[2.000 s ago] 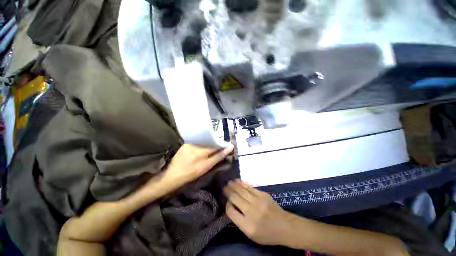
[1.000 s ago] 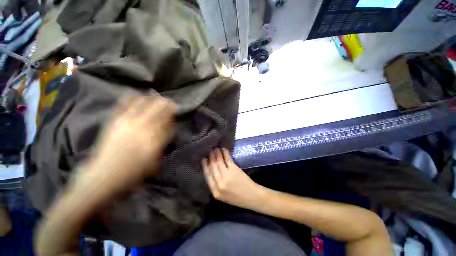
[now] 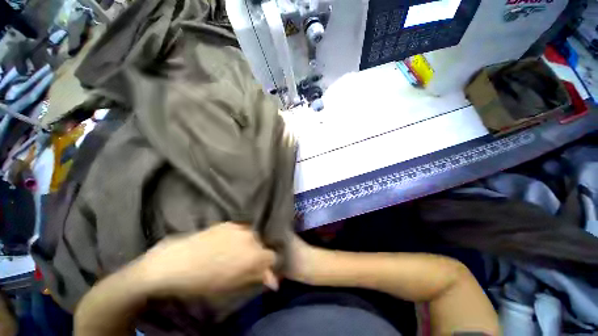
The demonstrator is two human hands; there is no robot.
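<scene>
The brown-olive garment fabric (image 3: 203,131) lies in large folds over the left of the table and hangs over its front edge, blurred by motion in the middle. My left hand (image 3: 226,259) is closed on the fabric near the table's front edge, slightly blurred. My right hand (image 3: 295,259) is beside it at the fabric's right edge, its fingers mostly hidden by the cloth. The white sewing machine (image 3: 262,46) stands behind; its presser foot area is just beyond the fabric's right edge.
A control panel (image 3: 413,29) with a lit screen is on the machine. A brown carton (image 3: 485,98) with dark cloth stands at right. A measuring tape (image 3: 419,172) runs along the dark table edge. Grey and brown cloth (image 3: 524,223) lies below right. A yellow item (image 3: 420,69) lies by the machine.
The view has tilted back from the needle area. Both hands have come together low at the table's front, and the fabric is pulled toward me and refolded. The carton shows more fully.
</scene>
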